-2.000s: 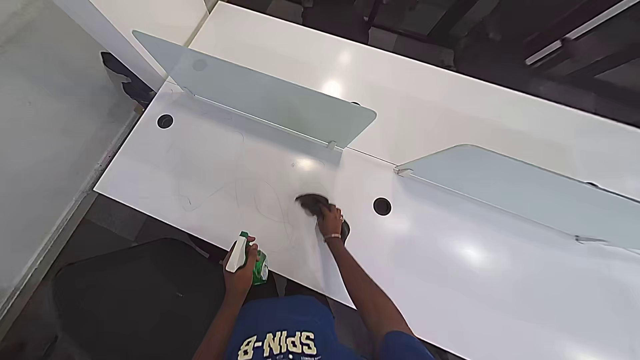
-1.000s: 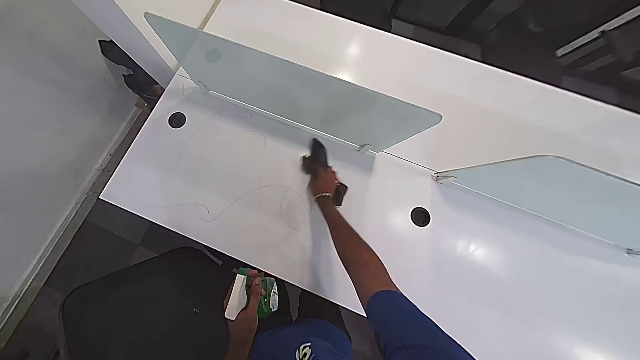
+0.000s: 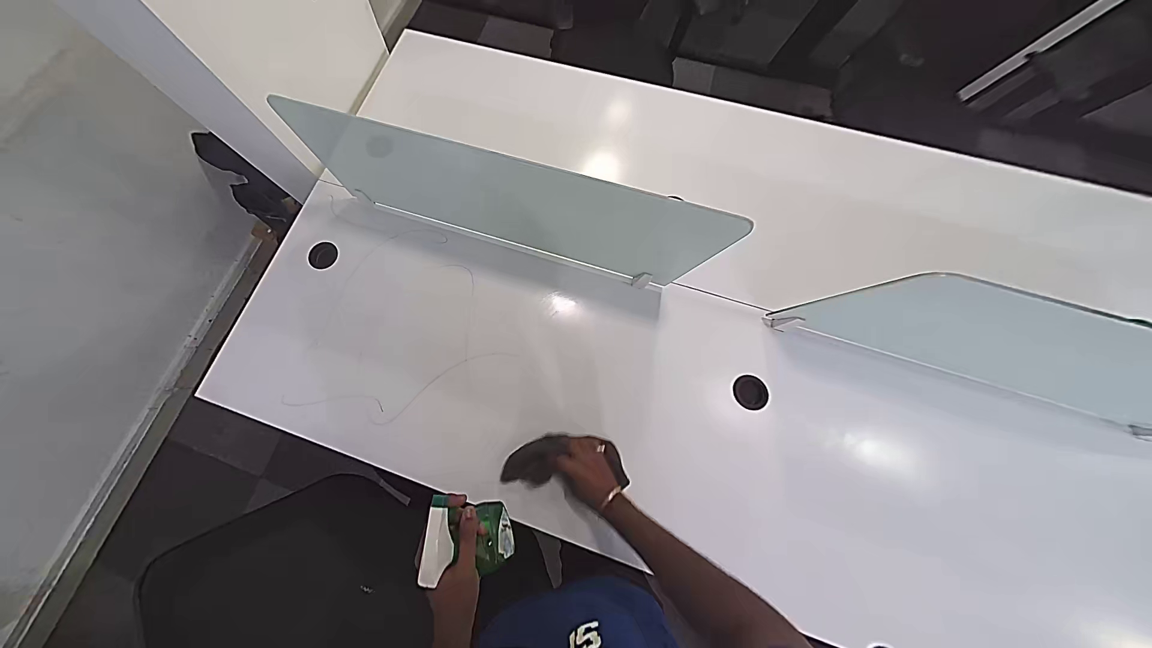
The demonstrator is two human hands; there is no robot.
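My right hand [image 3: 587, 470] grips a dark cloth [image 3: 538, 457] and presses it on the white desk top [image 3: 450, 315], close to the desk's front edge. The cloth spreads out on both sides of my fingers. Left of it, just off the front edge, my left hand [image 3: 463, 540] is closed around a green spray bottle [image 3: 493, 538] with a white and green trigger head. Thin curved lines [image 3: 423, 391] mark the left part of the desk surface.
Two frosted glass dividers [image 3: 531, 202] [image 3: 981, 337] stand along the desk's middle seam. Black round cable grommets [image 3: 323, 256] [image 3: 751, 392] sit in the top. A black chair [image 3: 297, 567] is below the front edge; a wall [image 3: 99, 270] lies left.
My right hand has moved with the cloth from near the glass divider down to the front edge of the desk. My left hand still holds the bottle.
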